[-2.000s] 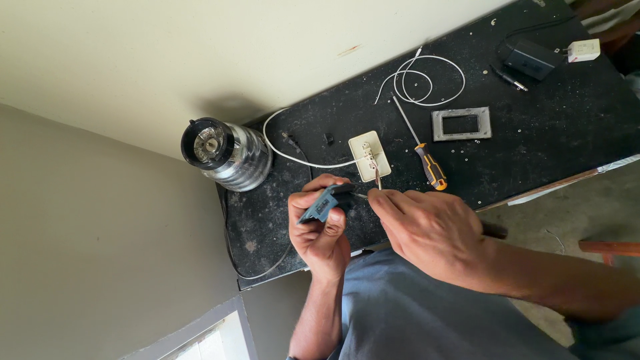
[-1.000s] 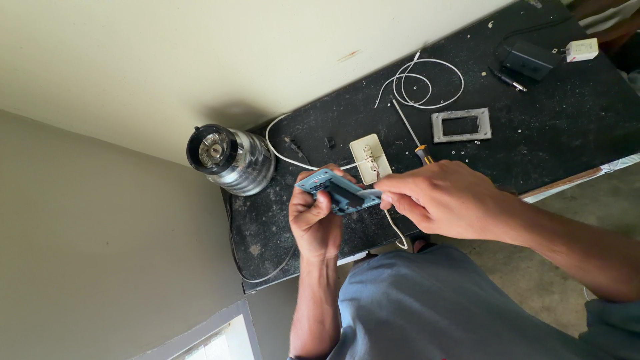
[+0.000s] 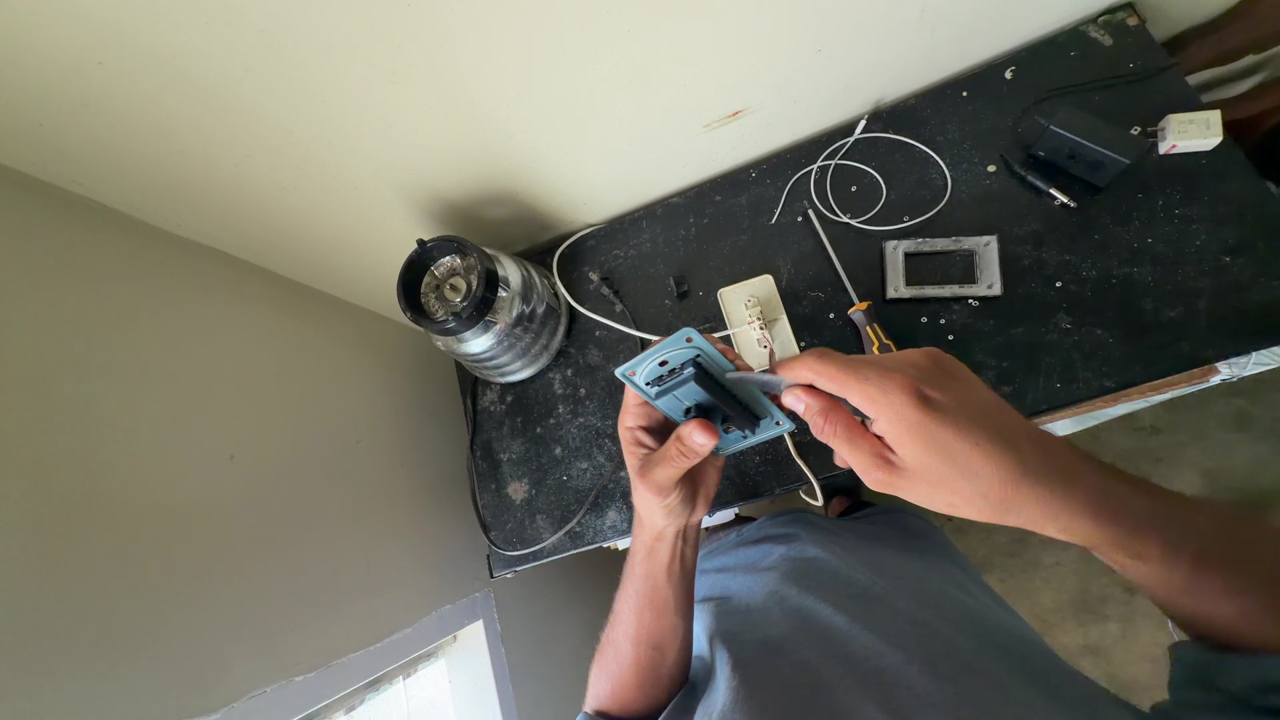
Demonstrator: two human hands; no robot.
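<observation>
My left hand (image 3: 672, 455) holds a blue rectangular plate (image 3: 755, 440) by its lower edge, with the thumb near the black block (image 3: 722, 395) on its face. My right hand (image 3: 890, 430) pinches a grey flat-tipped tool (image 3: 758, 381), whose tip lies against or just beside the black block; its rear part is hidden by the fingers. Behind the hands, a cream electrical box (image 3: 757, 300) with exposed terminals lies on the black table, a white cable running to it.
A metallic jar with a black rim (image 3: 485, 305) stands at the left. Beyond my hands lie a screwdriver (image 3: 868, 325), a grey rectangular frame (image 3: 942, 292), a coiled white cable (image 3: 945, 190), a black adapter (image 3: 1085, 147), a white charger (image 3: 1190, 132) and small scattered bits. A wall borders the table (image 3: 1120, 300).
The blue plate has turned so that its broad face with the black block shows, where two seconds ago it was seen more edge-on. Both hands have kept their holds.
</observation>
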